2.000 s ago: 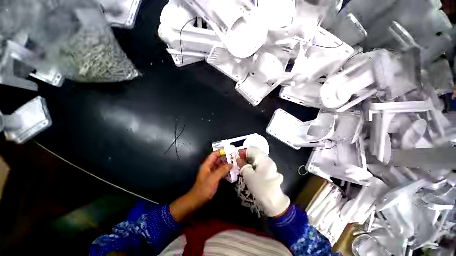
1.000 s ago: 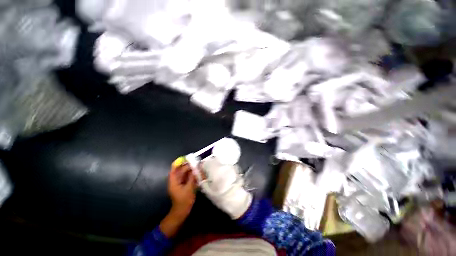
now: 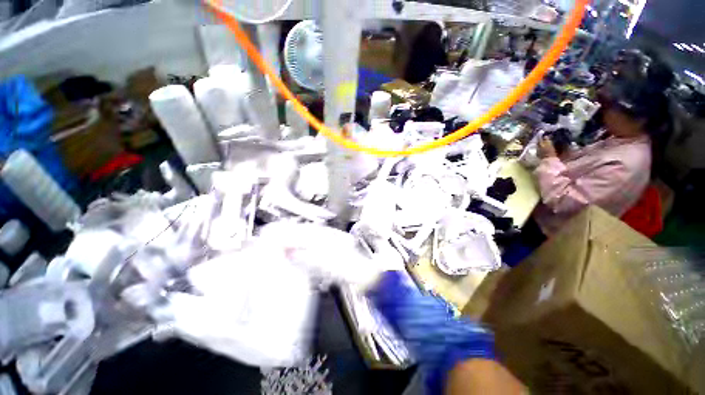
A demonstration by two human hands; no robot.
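My right hand (image 3: 336, 258), in a white glove, is blurred over the heap of white plastic housings (image 3: 224, 216). The blue sleeve reaches up to it from the lower right. The glove merges with the white parts, so its fingers and any hold are unclear. A large blurred white shape (image 3: 240, 305) lies just left of and below the hand. Small grey pieces (image 3: 298, 379) lie in a loose pile at the bottom edge. My left hand is not in view.
An open box of narrow white strips (image 3: 375, 335) stands below the sleeve's cuff. A cardboard carton (image 3: 556, 308) stands at right. An orange hose (image 3: 386, 152) hangs across the top. A person in pink (image 3: 599, 177) sits at the right; a fan (image 3: 305, 54) is behind.
The view has swung up and right. My right hand has left the hinge-like part it worked on with my left and reached over the heap. My left hand has gone out of view.
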